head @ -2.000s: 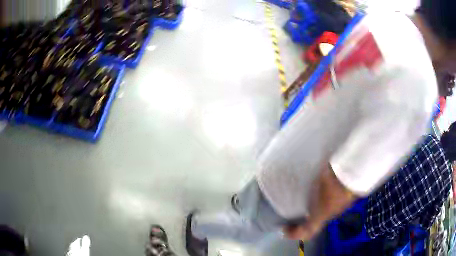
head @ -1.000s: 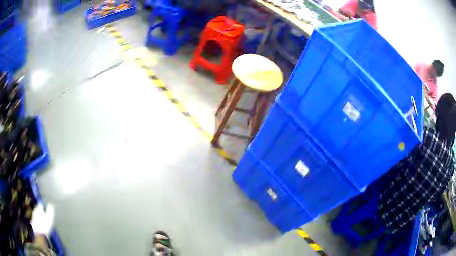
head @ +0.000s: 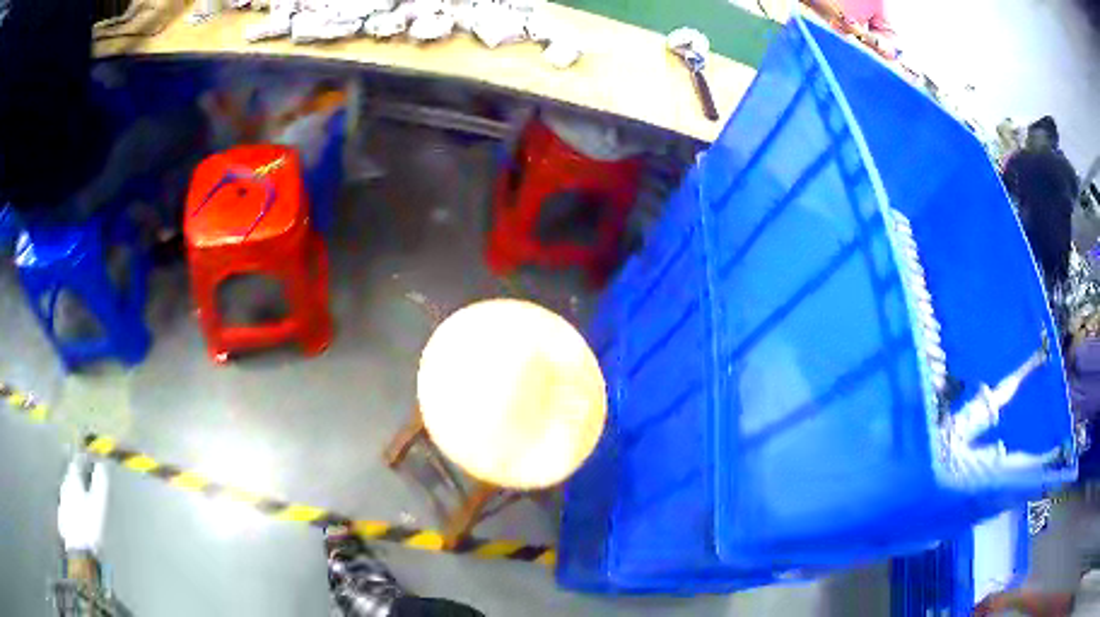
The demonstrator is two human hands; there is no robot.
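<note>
My left hand, in a white glove below a camouflage sleeve, hangs low at the left edge, fingers apart and apparently empty. My right hand is not in view. A stack of large blue totes stands at the right. The top tote is open, with white-grey pieces inside at its near end and a packed row along its wall. A round wooden stool stands beside the stack. A mallet with a white head and dark handle lies on the tan bench.
White-grey parts lie along the bench. Red plastic stools and a blue stool stand near it. Yellow-black floor tape crosses below. A dark-clad person is at the far right. A skin-coloured limb shows at the lower right edge.
The view has swung and come closer to the bench, totes and wooden stool. The person in white seen earlier and the dark-filled crates are out of view. My left hand still hangs at lower left.
</note>
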